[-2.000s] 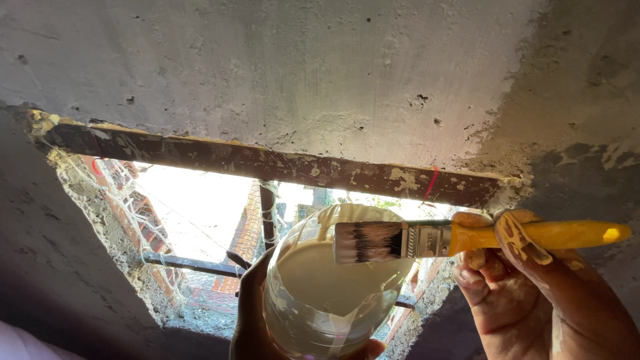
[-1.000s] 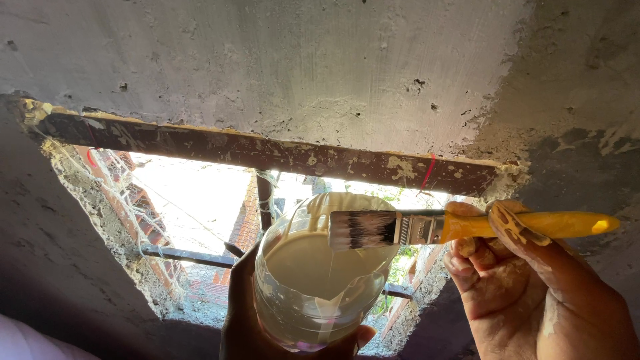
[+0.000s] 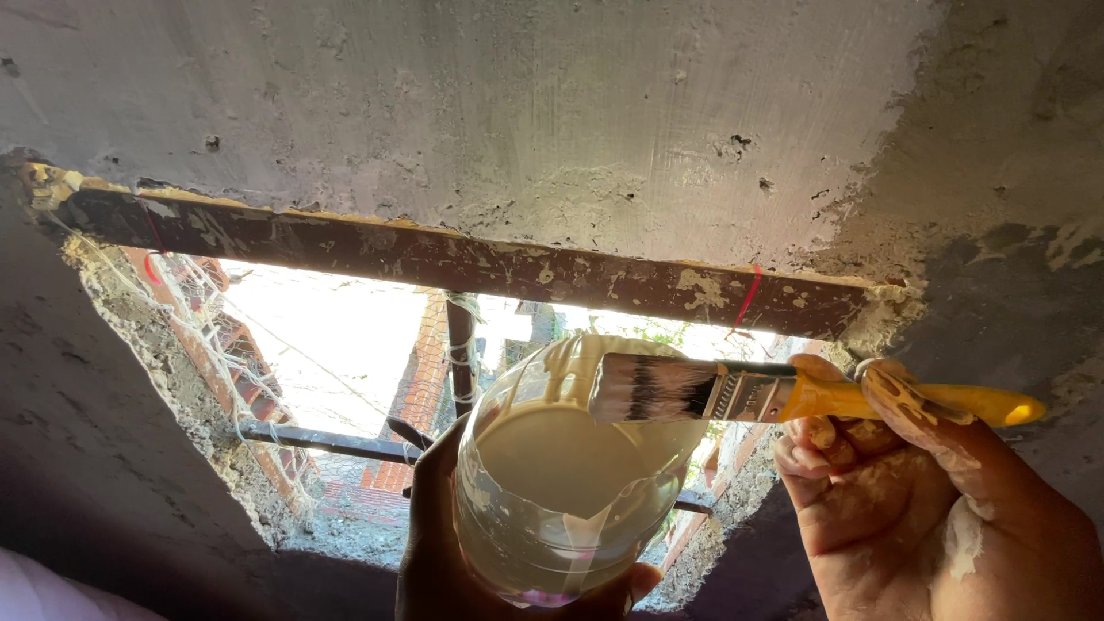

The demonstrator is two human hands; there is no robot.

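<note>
My left hand (image 3: 440,552) is wrapped around a clear plastic container (image 3: 552,543), which looks like a cut bottle with an uneven rim. Off-white paint (image 3: 561,457) fills part of it and streaks its inner wall. Between the thumb and fingers of my right hand (image 3: 931,483), smeared with paint, is the yellow handle of a flat paintbrush (image 3: 914,402). The brush lies roughly level, its bristles pointing left at the container's rim. Pale paint coats the bristle tips; the part near the metal ferrule is dark. Whether the bristles touch the rim, I cannot tell.
Behind the container is a window opening with rough plaster edges, a paint-spotted brown frame bar (image 3: 483,263), dark metal bars (image 3: 336,442) and wire netting. Red string (image 3: 749,297) hangs around the frame bar. Above spreads a grey-white plastered surface (image 3: 517,112), with a darker patch at right.
The brush has moved slightly left relative to the container, its bristles staying by the rim. Both hands keep their hold.
</note>
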